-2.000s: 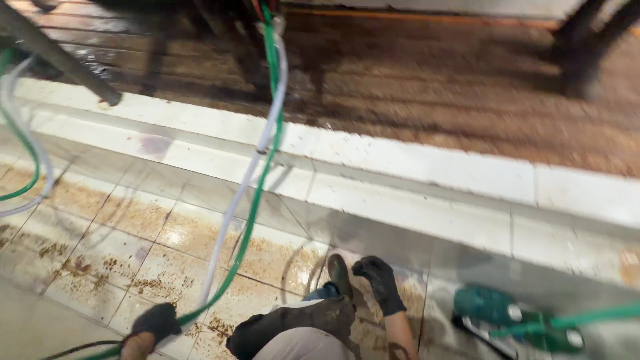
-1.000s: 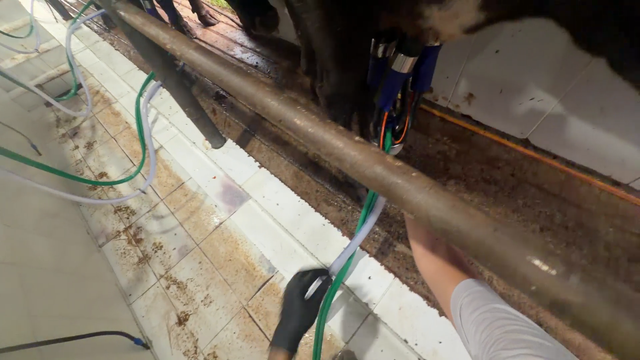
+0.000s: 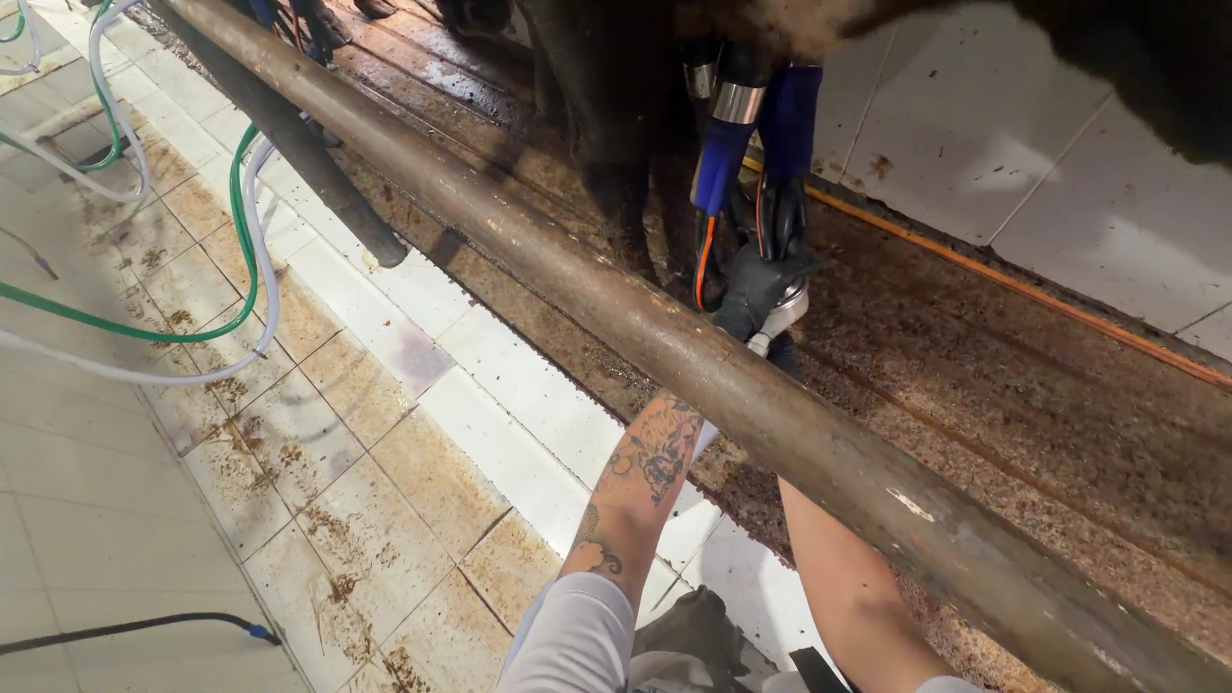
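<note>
A milking cluster, with blue-and-metal teat cup shells (image 3: 727,144) and black tubes (image 3: 784,207), hangs under a dark-coated cow (image 3: 616,87). My left hand (image 3: 756,289), in a black glove, reaches beneath the thick metal rail and is closed around the cluster's claw (image 3: 791,306) where the tubes meet. Of my right hand (image 3: 784,354) only a dark gloved part shows, just below the claw; the rail and the claw hide its fingers. An orange-and-black tube (image 3: 707,265) hangs to the left of my left hand. The cups' upper ends, at the udder, are partly in shadow.
A rusty metal rail (image 3: 577,260) crosses diagonally above my forearms, with a metal post (image 3: 318,173) slanting down to the white tiled ledge (image 3: 520,385). Green (image 3: 245,231) and whitish hoses (image 3: 265,327) loop at left over dirty floor tiles. A black hose (image 3: 144,626) lies lower left.
My left hand has moved from beside the green and white hoses near the ledge up to the cluster's claw. The green hose near that hand is now mostly out of sight.
</note>
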